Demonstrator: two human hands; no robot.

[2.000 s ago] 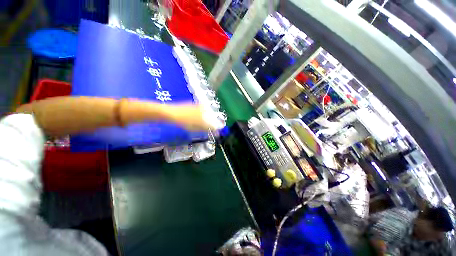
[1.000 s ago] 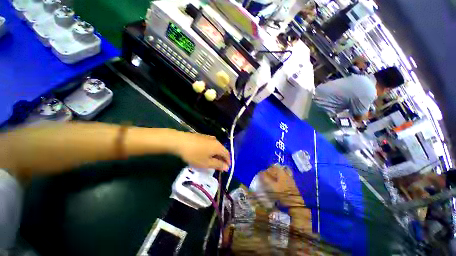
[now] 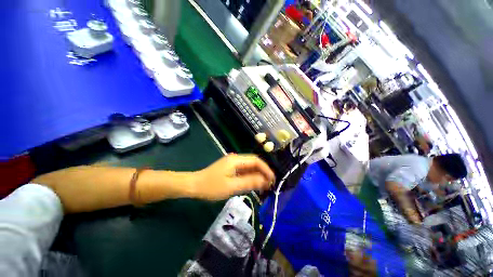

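My left hand (image 3: 240, 176) is above the green bench, fingers loosely bent, with nothing seen in it. Just below it is a white test socket (image 3: 232, 224) with slots and thin leads beside it. A white cable (image 3: 274, 208) runs down past my fingertips. Two white plug adapters (image 3: 130, 135) (image 3: 171, 127) sit at the lower edge of the left blue sheet (image 3: 48, 97); one more adapter (image 3: 91, 39) lies on that sheet. A blurred skin-toned patch, apparently my right hand (image 3: 361, 262), is at the bottom over the right blue sheet (image 3: 308, 216), partly hidden by hair; its grip is unclear.
A row of white adapters (image 3: 157, 59) lines the left sheet's far edge. A beige instrument (image 3: 259, 108) with green digits and yellowish knobs stands beyond my left hand. A grey metal post (image 3: 262, 30) rises behind it. A person (image 3: 416, 176) leans over work at the right.
The view has shifted. My left hand has moved off the test socket, its fingers looser. My right hand has moved right and down from near the socket. A single adapter now shows on the left sheet.
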